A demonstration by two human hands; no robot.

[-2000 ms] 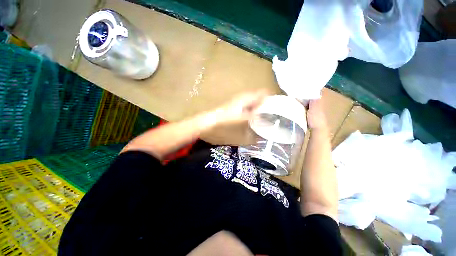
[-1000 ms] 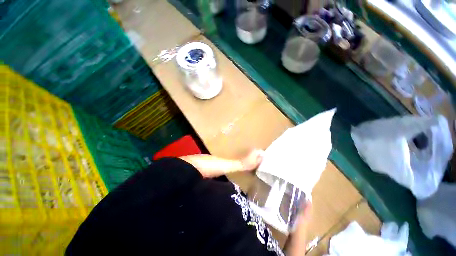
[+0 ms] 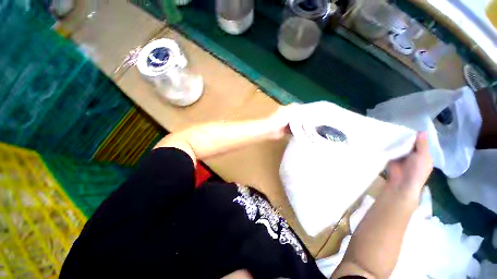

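A white poly bag hangs between my hands over the cardboard sheet. A canister unit is inside it; its dark round centre shows at the bag's top. My left hand grips the bag's upper left edge, partly hidden by it. My right hand grips the bag's right corner. Another canister unit, clear with a white collar and dark centre, stands on the cardboard sheet at upper left.
Clear canisters and a bagged canister are on the green conveyor belt. The white bag pile is at lower right. Green crates and a yellow crate are at left. A red object is beside my torso.
The canister, earlier upside down and partly out of the bag, is now inside it with its dark centre up. My right hand has moved up and right to the bag's corner.
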